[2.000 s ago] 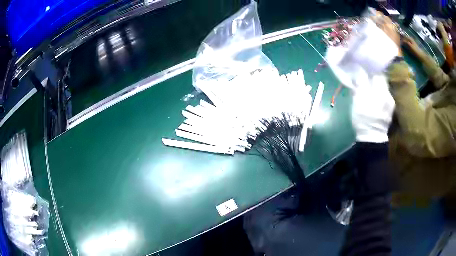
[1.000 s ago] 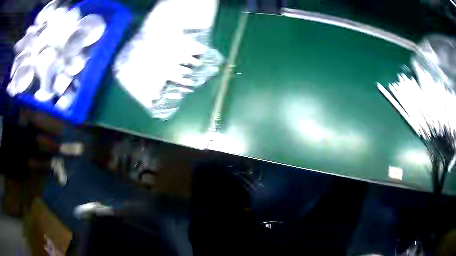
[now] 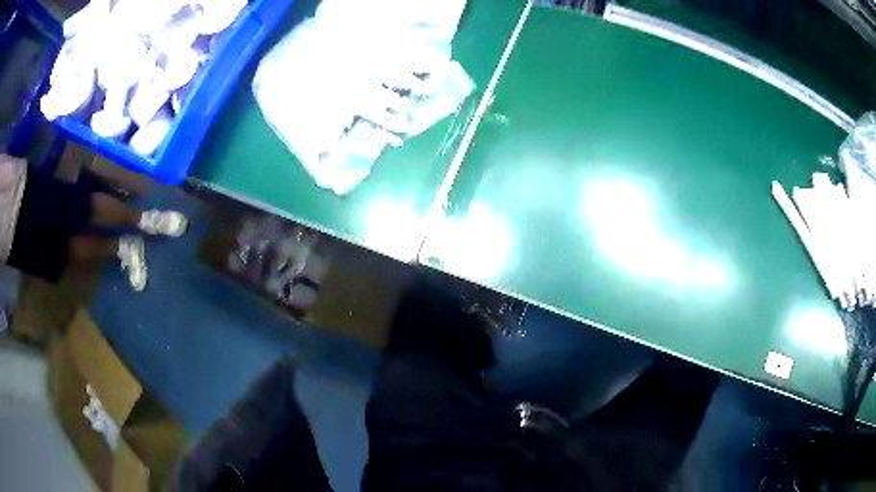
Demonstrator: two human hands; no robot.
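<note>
Neither of my hands is in view. The green bench top [image 3: 567, 173] lies in front of me. White antennas [image 3: 826, 231] lie fanned out at its right edge, cut off by the picture's rim. Their black cables [image 3: 857, 351] are bunched and run over the bench's front edge. At the left, a clear plastic bag [image 3: 336, 144] lies on the bench with white sticks in it, washed out by glare. A blue bin [image 3: 182, 154] full of glossy white housings [image 3: 134, 67] stands at the far left.
A small pale label [image 3: 779, 365] is near the front edge. Another clear bag [image 3: 862, 144] is behind the fan. Below are blue floor, an open cardboard box [image 3: 101, 384] and dark clothing at bottom centre. At far left, dark clothing and pale shoes [image 3: 163, 223] seem to be another person's.
The view has swung left. The tan-sleeved person and white blurred shape at right are out of view; the blue bin and left bag came in. The antenna fan now sits at the right rim.
</note>
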